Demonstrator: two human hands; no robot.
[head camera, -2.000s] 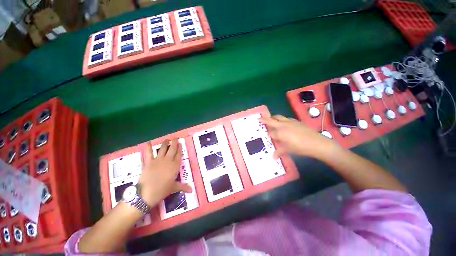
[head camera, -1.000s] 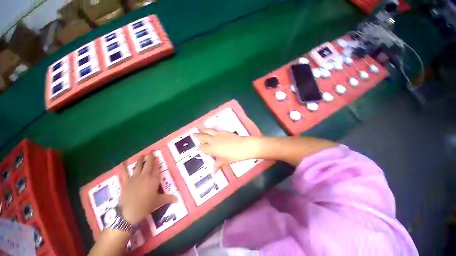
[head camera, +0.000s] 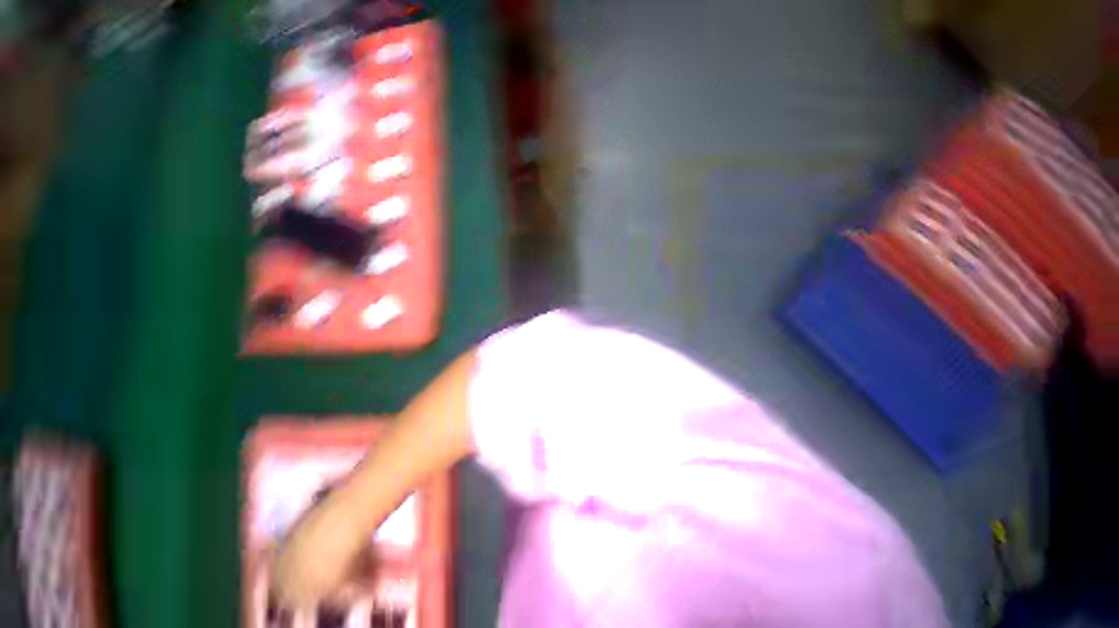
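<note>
The picture is strongly blurred. The foam work tray (head camera: 434, 528) lies at the lower left, cut off by the bottom edge. White screen units (head camera: 298, 478) with dark windows lie in it. My right hand (head camera: 322, 555) is over the tray's left part, its fingers pointing down over the units. Blur hides whether its fingers hold anything. My left hand is out of the picture.
The right tray (head camera: 420, 184) with white discs and a dark smartphone (head camera: 322, 236) lies farther up the green bench. The second foam tray (head camera: 84, 540) is at the left edge. Right of the bench, a blue crate (head camera: 890, 350) and red trays (head camera: 969, 276) with white units stand beyond the grey floor.
The view has swung to the right and blurred. The work tray has shifted to the lower left of the picture. My left hand has left view; the floor, blue crate and other red trays have appeared.
</note>
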